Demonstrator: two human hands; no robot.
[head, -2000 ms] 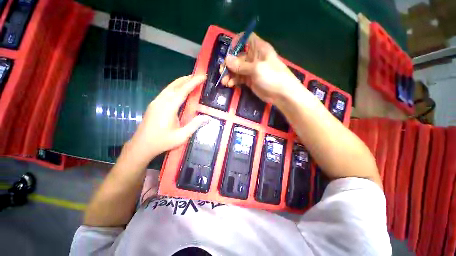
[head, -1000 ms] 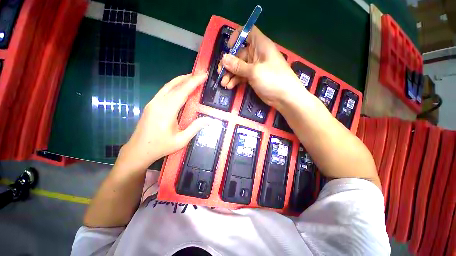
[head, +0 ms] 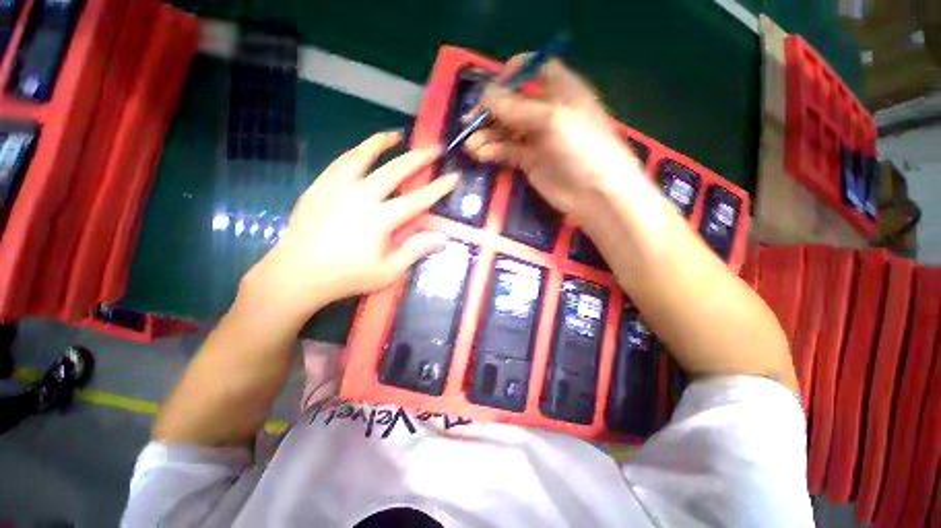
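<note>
A red foam tray (head: 356, 363) lies tilted at the bench's near edge, with black phone bodies (head: 507, 356) in two rows of pockets. My right hand (head: 542, 129) holds blue tweezers (head: 477, 126), blurred, over the upper-left phone body (head: 473, 191); their tip is near my left fingers. Whether the tip holds a piece cannot be told. My left hand (head: 346, 222) is spread at the tray's left side, its fingertips over the tray's edge and the same phone, holding nothing visible. My right hand and forearm hide parts of the upper row.
A sticker sheet with dark rectangles (head: 261, 103) lies left on the green bench (head: 645, 62). Red tray stacks stand at left (head: 98, 155) and right (head: 841, 361). Another red tray (head: 815, 119) lies at the upper right. A person's shoe (head: 67, 371) shows at lower left.
My right hand has shifted slightly right and the tweezers lean lower. My left fingers have spread and reach farther over the upper-left phone. The tray appears slightly shifted in view.
</note>
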